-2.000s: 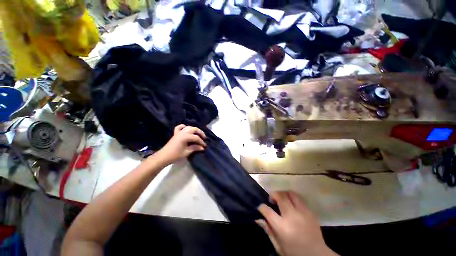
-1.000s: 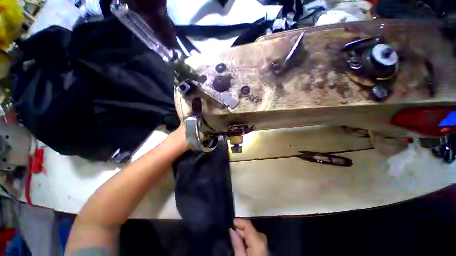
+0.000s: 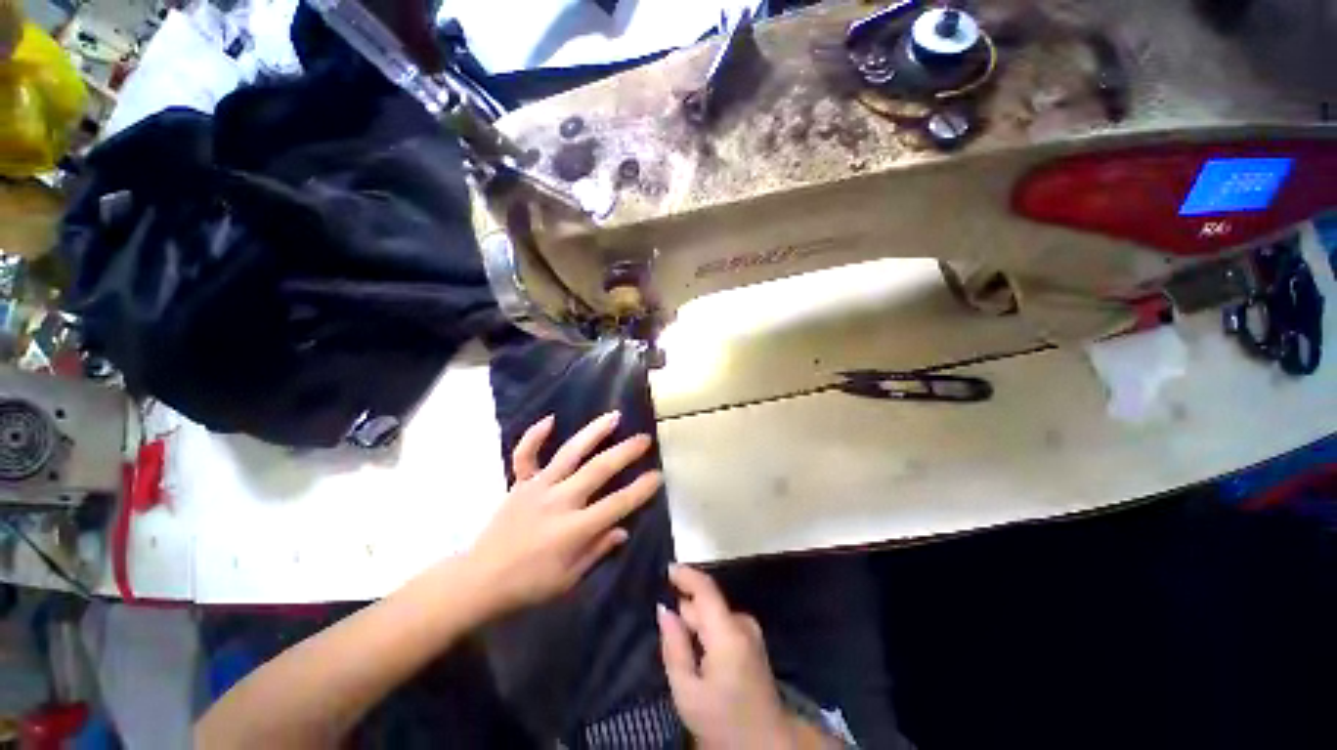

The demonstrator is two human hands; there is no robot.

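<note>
The black garment piece point(image 3: 279, 279) lies bunched left of the lockstitch machine point(image 3: 821, 161). A flat strip of it runs under the presser foot point(image 3: 642, 349) and down over the table's front edge. My left hand point(image 3: 576, 506) lies flat on this strip, fingers spread, just in front of the presser foot. My right hand point(image 3: 716, 652) pinches the strip's right edge between thumb and fingers at the table edge. The needle tip is hidden by glare and metal parts.
Thread snips point(image 3: 916, 387) lie on the machine bed point(image 3: 821, 484) right of the needle. Black looped scissors point(image 3: 1283, 315) and a white scrap point(image 3: 1141, 369) are at the right. A second machine point(image 3: 52, 432), a red strip point(image 3: 129, 520) and a yellow plastic bag point(image 3: 41, 103) are at the left.
The view has shifted. The cloth strip now lies under the presser foot. My left hand has come from behind the machine head to flat on the strip. My right hand still holds its edge.
</note>
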